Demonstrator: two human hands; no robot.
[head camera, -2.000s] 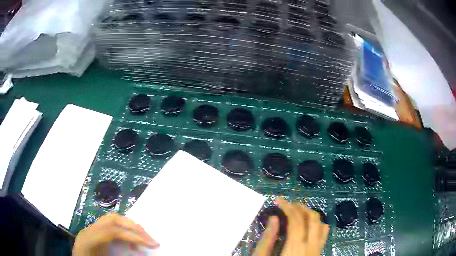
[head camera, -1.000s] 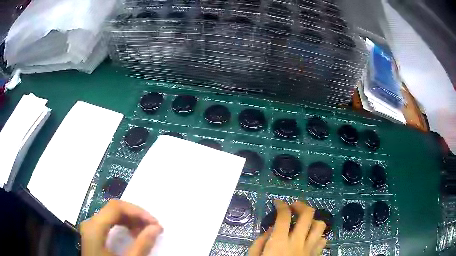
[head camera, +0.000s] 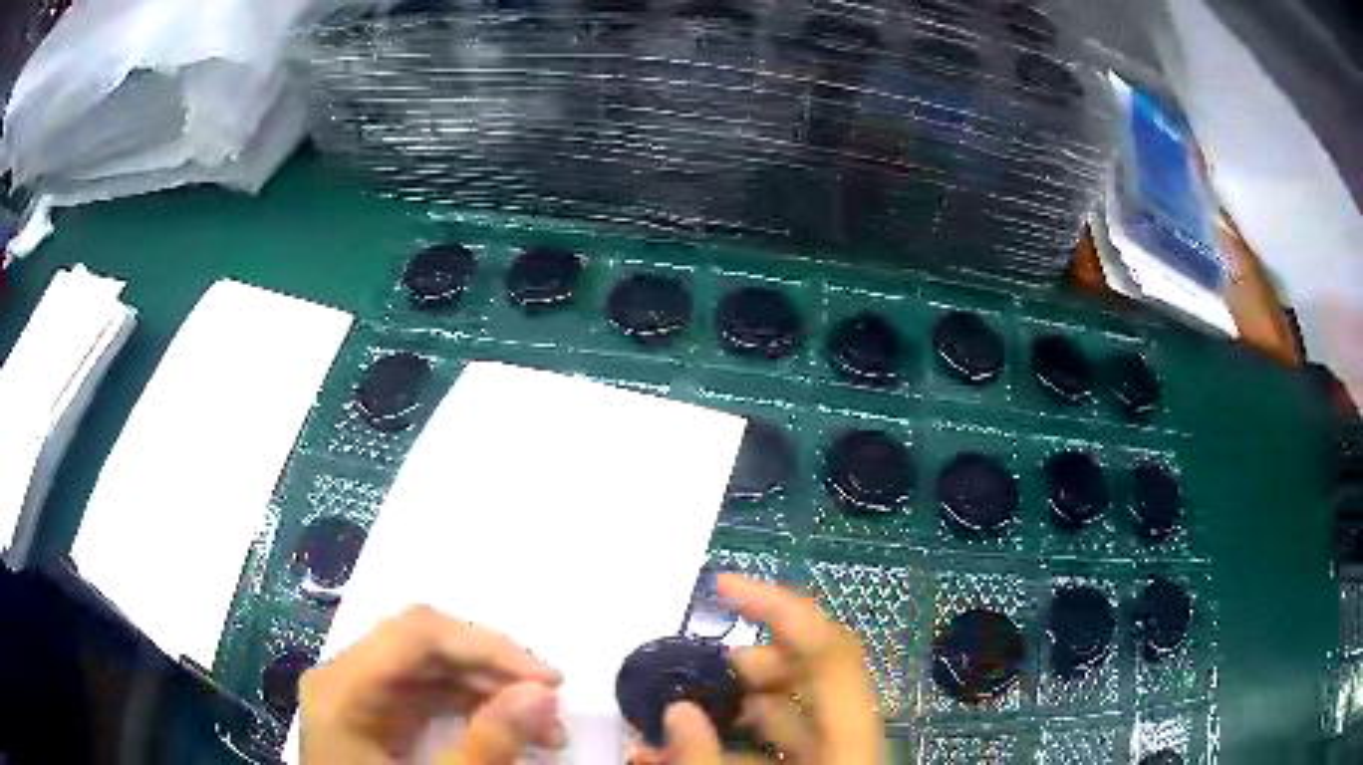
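A white sheet lies over the left part of a clear blister tray that holds round black discs in square pockets. My left hand is over the sheet's lower part with its thumb and fingertips together; whether something thin is between them cannot be told. My right hand grips one round black part between thumb and fingers, at the sheet's lower right edge. Both hands are cut off by the bottom edge.
More white sheets lie left of the tray, with a small stack at the far left. Stacked blister trays stand behind. A translucent white pile is at back left. Papers with a blue-covered pack lie at back right.
My right hand has lifted a black part out of the tray and moved left with it towards my left hand. A pocket there now shows empty. My left hand has moved slightly right.
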